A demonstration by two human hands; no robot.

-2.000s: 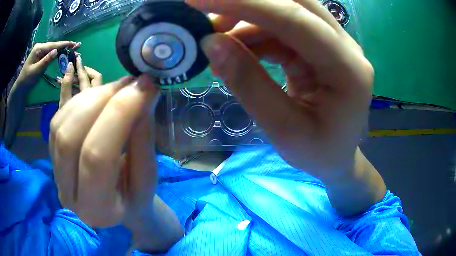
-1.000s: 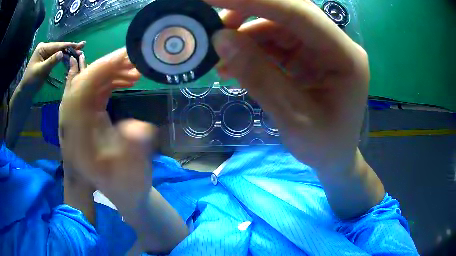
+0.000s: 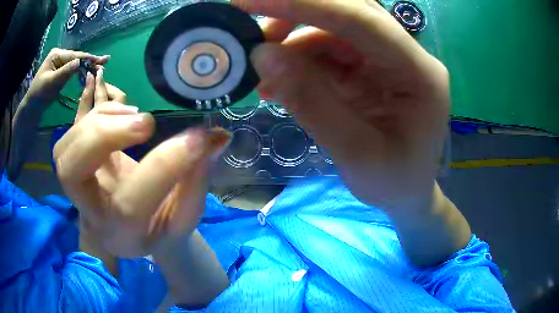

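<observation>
A black disc, a speaker driver unit [image 3: 174, 79], is held up close to the camera. Its face shows a pale ring, a coppery round centre and a row of small white marks near the lower rim. My right hand [image 3: 361, 98] pinches its right edge between thumb and fingers. My left hand [image 3: 135, 177] is below and left of the disc, fingers apart and slightly blurred, apparently not touching it. A clear blister tray [image 3: 266, 168] with round pockets lies behind and below, partly hidden by my right hand.
Another person's hands [image 3: 52, 76] hold a small dark part at the left. A clear tray [image 3: 110, 25] with discs lies at the upper left on the green bench [image 3: 502, 67]. Another disc [image 3: 409, 16] sits in clear plastic at the upper right.
My left hand has let go of the disc's lower edge and moved below it. The disc has tilted, its centre turning from bluish to coppery. My right hand still holds it.
</observation>
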